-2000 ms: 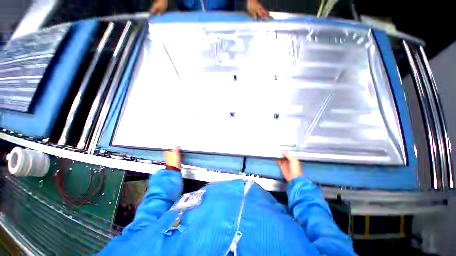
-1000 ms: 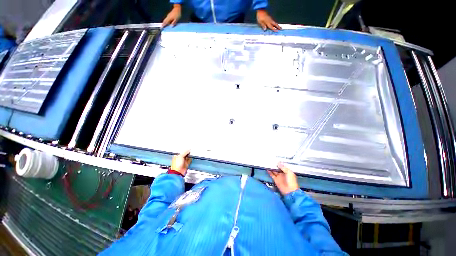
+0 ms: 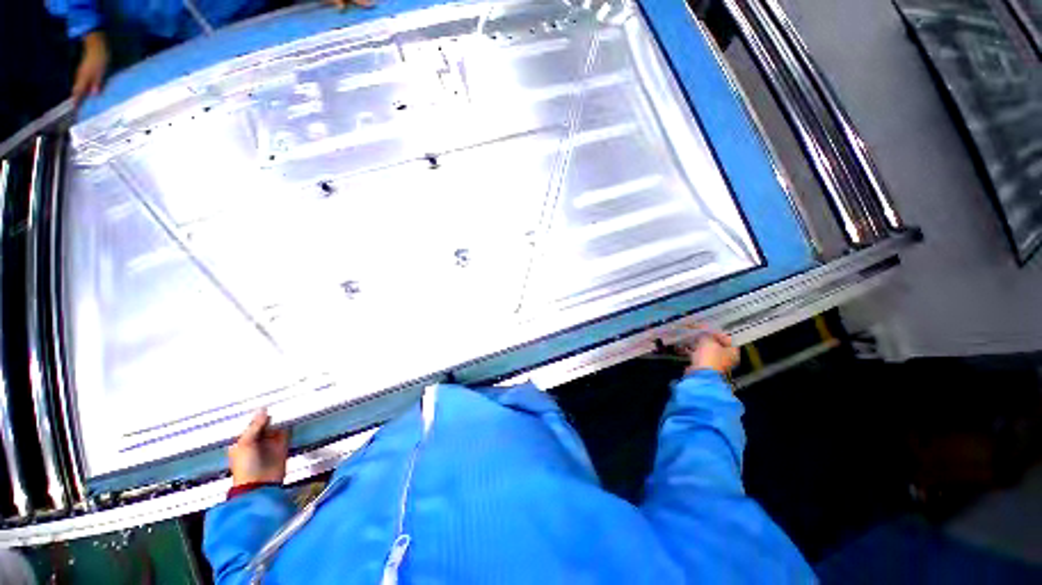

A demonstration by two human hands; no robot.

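The large silvery back panel (image 3: 377, 229) lies on the blue foam-topped pallet (image 3: 754, 189), its surface bright with glare and marked with small dark studs. My left hand (image 3: 259, 454) is at the panel's front edge towards the left, with its thumb on the edge and the other fingers partly hidden. My right hand (image 3: 711, 353) is off the panel, at the outer side of the front metal rail, right of the panel's centre. Its fingers are blurred, and whether it grips the rail or a small thing is unclear.
Another person's hand (image 3: 90, 66) is at the pallet's far left corner, and more fingers show at the top edge. Shiny rollers (image 3: 800, 109) flank the pallet on both sides. A dark sheet or rack (image 3: 985, 109) stands at the right. Green mat (image 3: 120, 558) shows at bottom left.
The view has swung to the right, tilting the panel in the picture. My right hand has left the panel edge and moved right to the rail. My left hand remains at the front edge.
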